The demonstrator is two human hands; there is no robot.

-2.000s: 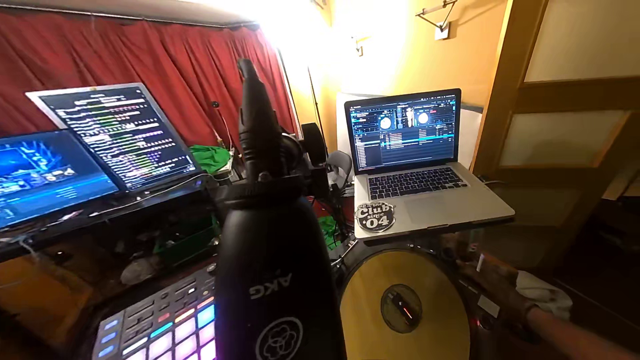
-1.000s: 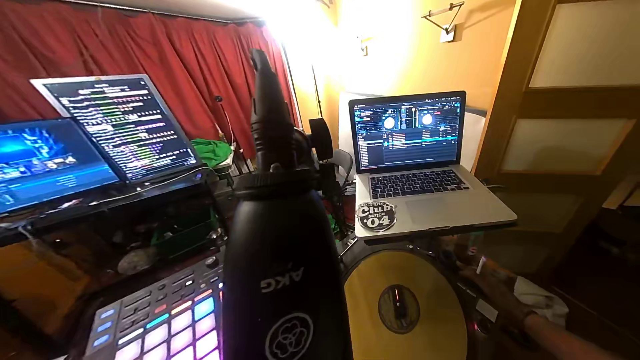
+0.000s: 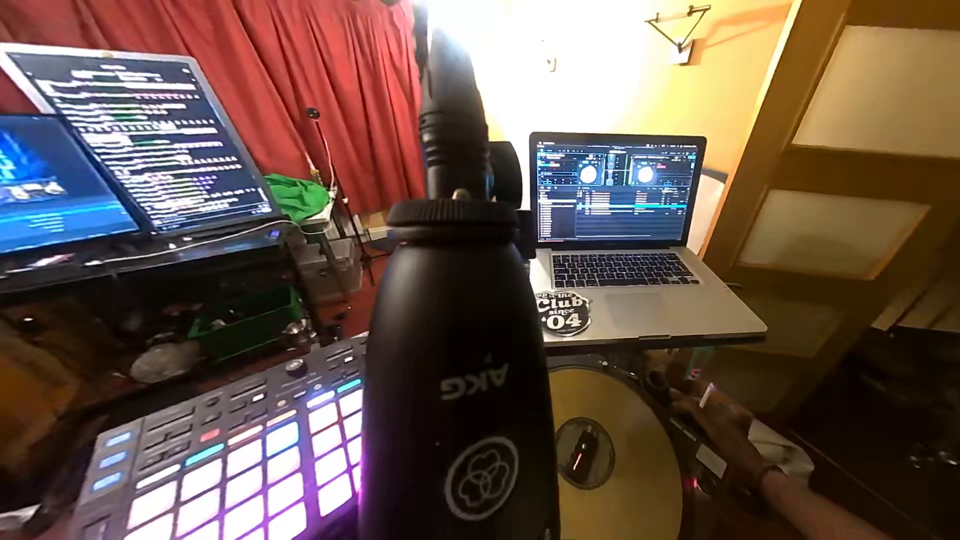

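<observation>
A gold record (image 3: pixel 626 450) lies on a turntable at the lower right, with a dark object at its centre. My right hand (image 3: pixel 720 420) is at the turntable's right side, near the tonearm (image 3: pixel 654 384); blur and shadow hide its fingers, and a small white stick-like thing shows by it. My left hand is not in view. A black AKG microphone (image 3: pixel 457 315) fills the middle and hides part of the record. Left of it, a pad controller (image 3: pixel 255 442) has lit pads. Behind the turntable stands an open laptop (image 3: pixel 649 307) showing DJ software, with a round sticker (image 3: pixel 562 313) on its palm rest.
Two screens (image 3: pixel 150 142) (image 3: pixel 56 187) stand at the left on a dark desk (image 3: pixel 150 262). Under it is a green crate (image 3: pixel 247 322). A green cloth (image 3: pixel 298 196) and a thin stand (image 3: pixel 345 187) are behind. A panelled door (image 3: pixel 817 217) is at the right.
The view has shifted slightly, and the microphone sits differently in it. My right hand stays beside the turntable.
</observation>
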